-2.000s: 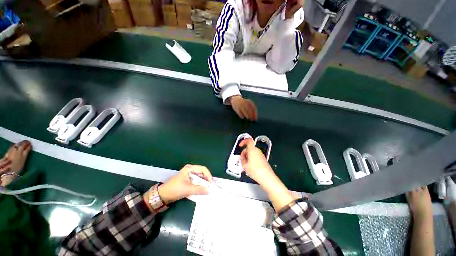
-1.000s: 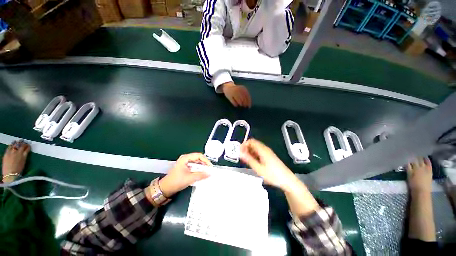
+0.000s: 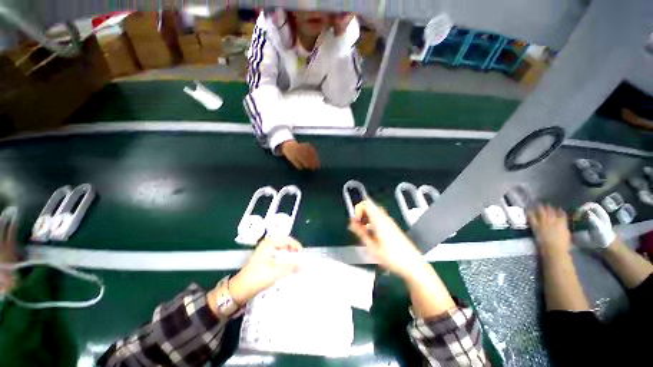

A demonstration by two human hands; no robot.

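Observation:
My left hand (image 3: 271,261) holds the upper left edge of a white label sheet (image 3: 301,315), which lies on the green bench with a flap turned to the right. My right hand (image 3: 369,226) is over the lower end of a white looped cable (image 3: 354,192) on the belt, fingertips pinched together. The hand hides that end, and I cannot tell whether a sticker is at the fingertips. Two more looped cables (image 3: 285,209) lie side by side just beyond my left hand.
A person opposite rests a hand (image 3: 301,155) at the belt's far side. More looped cables (image 3: 63,213) lie left and right. A grey slanted post (image 3: 494,161) crosses the right. Bubble wrap (image 3: 501,301) covers the right bench. Neighbours' hands show at both sides.
The view has swung right and the cables appear further left. My right hand has moved from the paired cables to the single one on their right. My left hand stays at the sheet.

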